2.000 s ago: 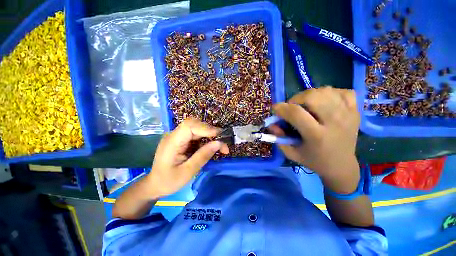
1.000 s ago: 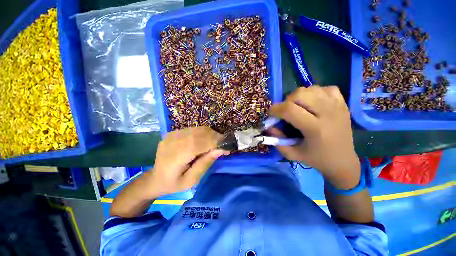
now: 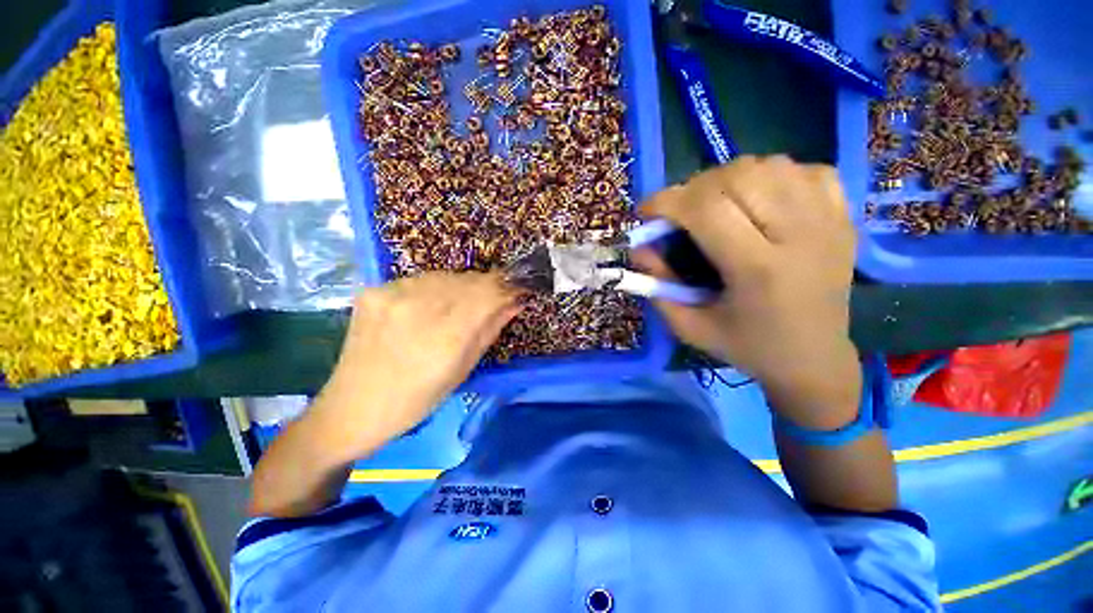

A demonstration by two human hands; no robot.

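My right hand [image 3: 761, 269] is shut on small pliers [image 3: 584, 266] with white-and-blue handles, above the lower part of the middle blue tray [image 3: 648, 156]. Their dark jaws point left and meet the fingertips of my left hand [image 3: 420, 335]. The left fingers are bunched, back of the hand up; whether they hold a coil is hidden. Brown coils [image 3: 479, 192] with thin silvery leads fill much of the middle tray; some blue bottom shows near its top.
A clear plastic bag [image 3: 258, 240] lies left of the middle tray, then a tray of yellow parts [image 3: 72, 216]. Spare blue-handled pliers [image 3: 791, 42] lie open to the right. The right tray [image 3: 959, 258] holds scattered coils. A red plastic item [image 3: 1007, 374] is beyond the bench edge.
The left hand has turned more back-up, hiding its fingertips. Both hands and the pliers have moved up in the view. The trays have shifted slightly up and left with the camera.
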